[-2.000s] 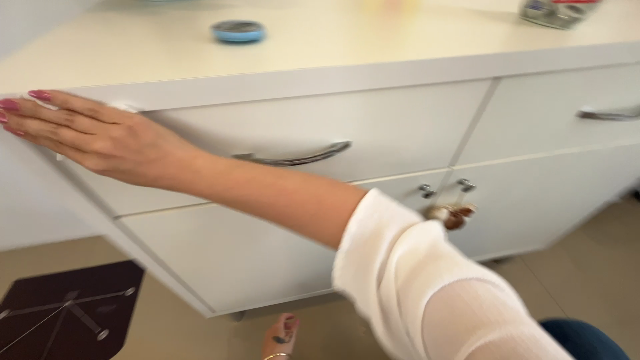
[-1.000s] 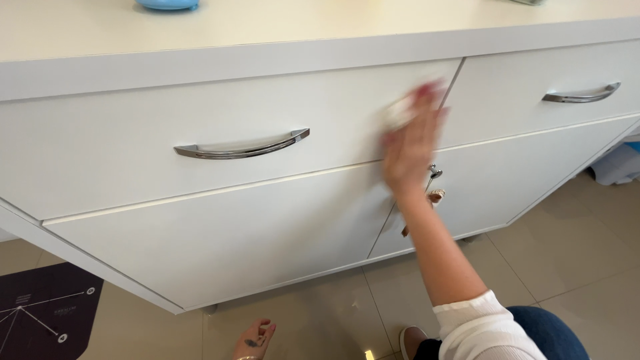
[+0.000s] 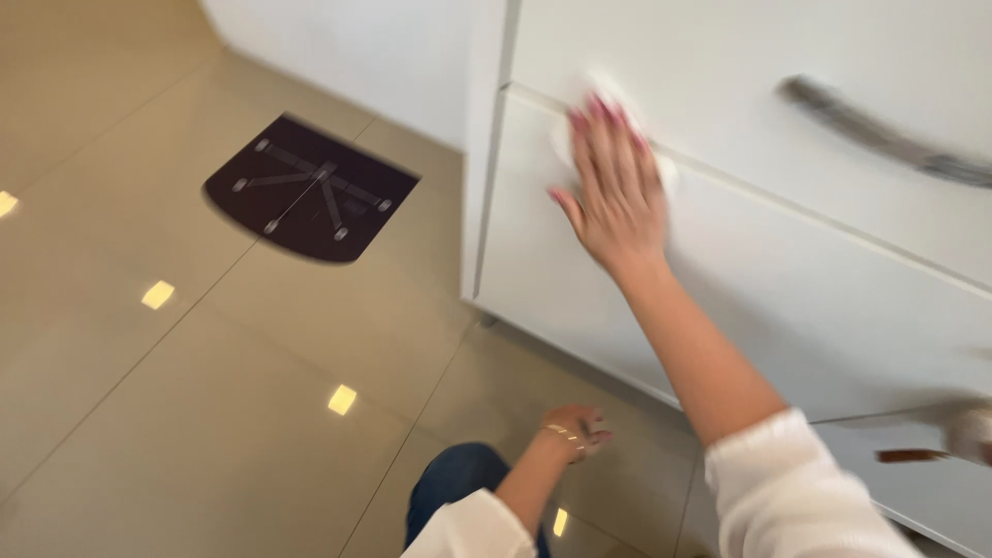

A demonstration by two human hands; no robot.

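Note:
My right hand [image 3: 620, 186] lies flat over a white cloth or wipe [image 3: 601, 85] and presses it against the white cabinet front [image 3: 744, 310], across the seam below the upper drawer [image 3: 697, 70]. Parts of the cloth show past the fingertips and beside the hand. A curved metal handle [image 3: 883, 132] sits on the drawer to the right of that hand. My left hand [image 3: 580, 430], with a bracelet at its wrist, hangs low over the floor near my knee, fingers apart and holding nothing that shows. The picture is blurred in places.
A dark mat with a printed line pattern [image 3: 310, 194] lies on the glossy tiled floor [image 3: 232, 372] left of the cabinet. A white panel [image 3: 349, 62] stands behind it. At the right edge, a blurred hanging item [image 3: 969, 434] is by the lower doors.
My right hand has moved with the cloth from near the seam between the drawers to the cabinet's left part. The view has swung left and down.

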